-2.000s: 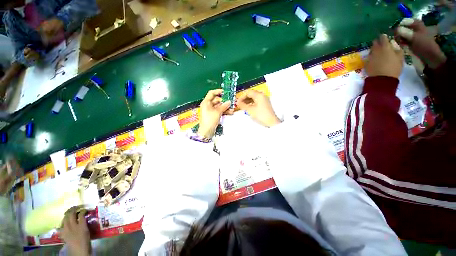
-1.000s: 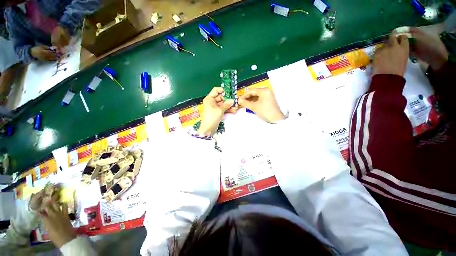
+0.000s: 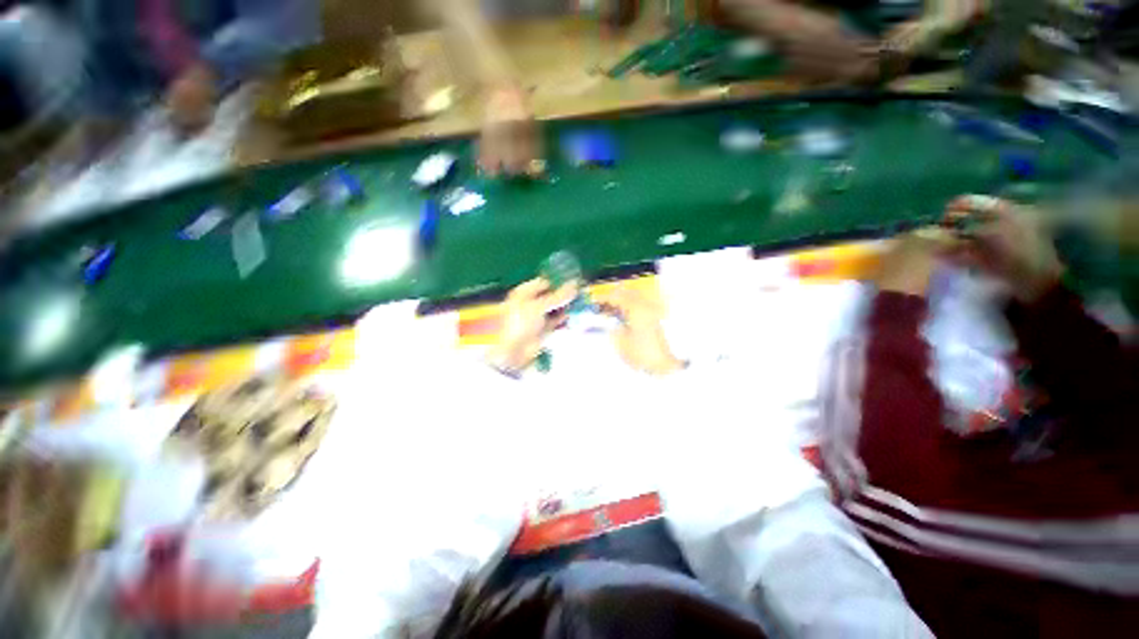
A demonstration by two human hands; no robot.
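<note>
The frame is strongly blurred. My left hand (image 3: 530, 322) holds a green PCB panel (image 3: 562, 267) by its lower part, near the belt's edge above the white mat. The panel's top sticks up above the fingers and its details are smeared. My right hand (image 3: 642, 327) is just right of the panel, fingers pointed toward it. Whether its fingertips hold something or touch the panel cannot be told. A small green patch also shows under my left hand.
A green belt (image 3: 675, 187) runs across, with blurred blue batteries (image 3: 592, 149) on it. Another person's hand (image 3: 510, 135) reaches onto it from the far side. Tan housings (image 3: 256, 439) lie heaped at left. A maroon sleeve (image 3: 924, 412) is close at right.
The view has shifted and blurred, so the belt sits lower. A hand now reaches over the belt from the far side. The panel's visible part looks shorter.
</note>
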